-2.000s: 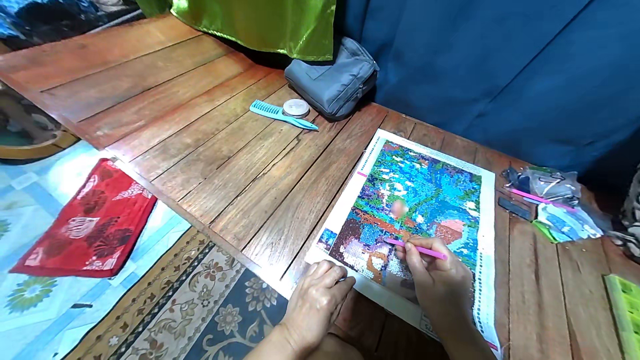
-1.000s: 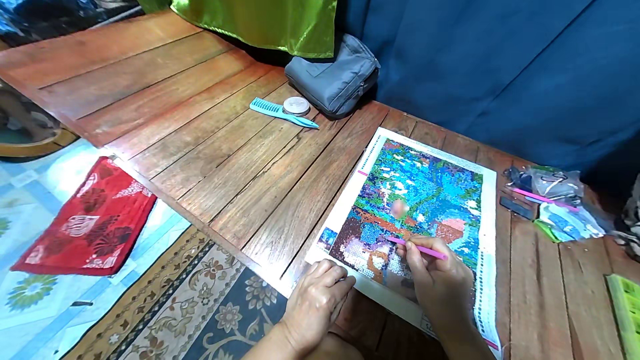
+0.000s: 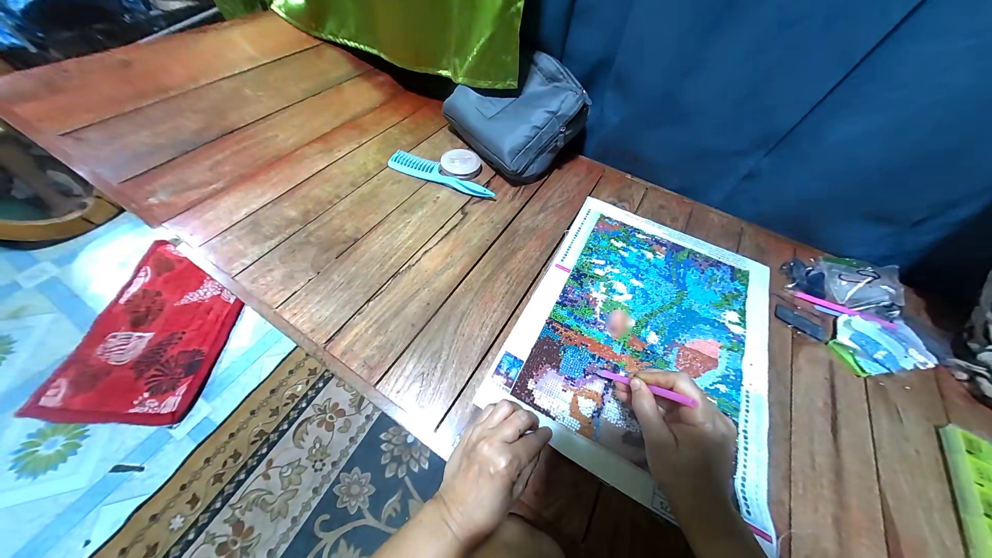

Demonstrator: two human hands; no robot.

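A diamond painting canvas (image 3: 666, 294) with a colourful beaded picture and white margins lies flat on the wooden planks. My right hand (image 3: 682, 434) rests over its lower right part and holds a pink applicator pen (image 3: 659, 389), whose tip is at the beaded surface near the brown and white area. My left hand (image 3: 496, 465) lies at the canvas's lower left edge with its fingers curled; whether it grips the edge cannot be told. The part of the picture under my right hand is hidden.
A grey pouch (image 3: 519, 116), a blue comb (image 3: 442, 174) and a round container (image 3: 461, 163) lie beyond the canvas. To the right are plastic bags (image 3: 883, 341), another pink pen (image 3: 845, 308) and a green tray (image 3: 969, 480). A red cloth (image 3: 139, 341) lies at left.
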